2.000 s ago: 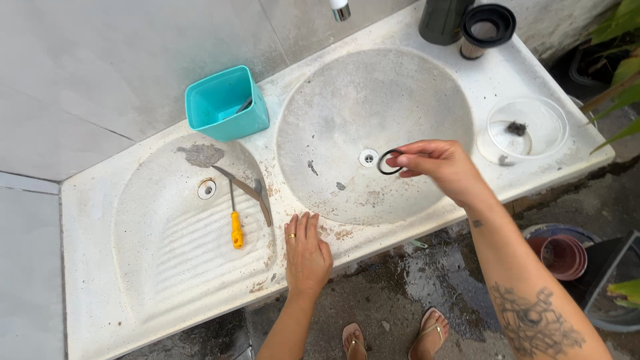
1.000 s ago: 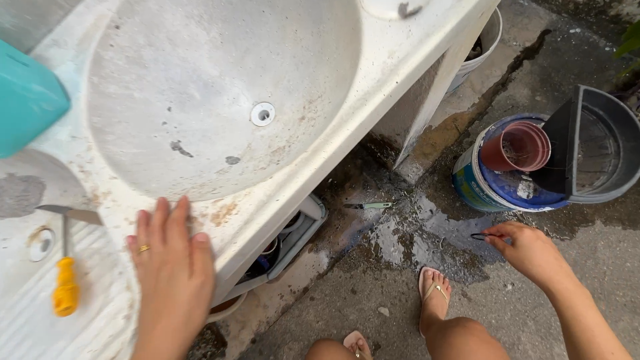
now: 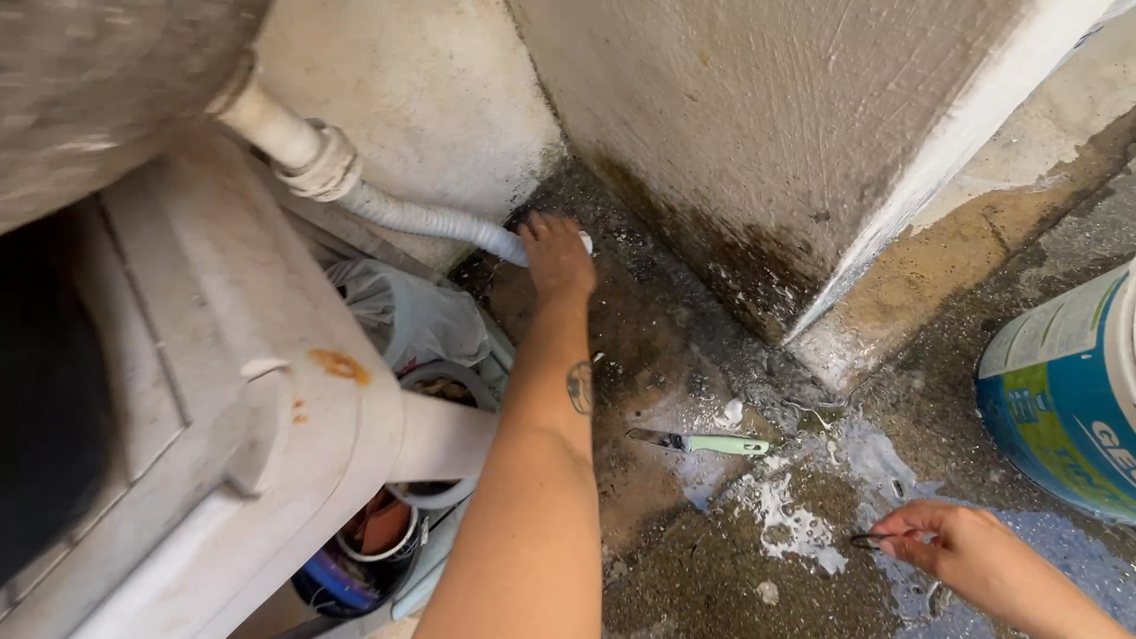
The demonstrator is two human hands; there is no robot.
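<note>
Under the basin, my left hand (image 3: 559, 253) closes around the lower end of a white corrugated drain hose (image 3: 426, 217), close to the wet corner of the walls. The hose hangs from a white pipe fitting (image 3: 324, 160). My right hand (image 3: 945, 541), at the lower right, pinches a thin black ring (image 3: 863, 540), probably rubber, between thumb and fingers. Between the two hands, a knife with a light green handle (image 3: 728, 445) lies on the wet concrete floor.
A blue, green and white plastic bucket (image 3: 1056, 390) stands at the right. A stained masonry support (image 3: 754, 133) rises behind the knife. At the left are a white plastic cabinet-like piece (image 3: 302, 426), a pot with terracotta pieces (image 3: 382, 528) and a plastic bag (image 3: 408, 311).
My left hand has left the sink's edge and moved down to the hose under the basin. My right hand has carried the black ring down from over the basin. The view has dropped below the sink.
</note>
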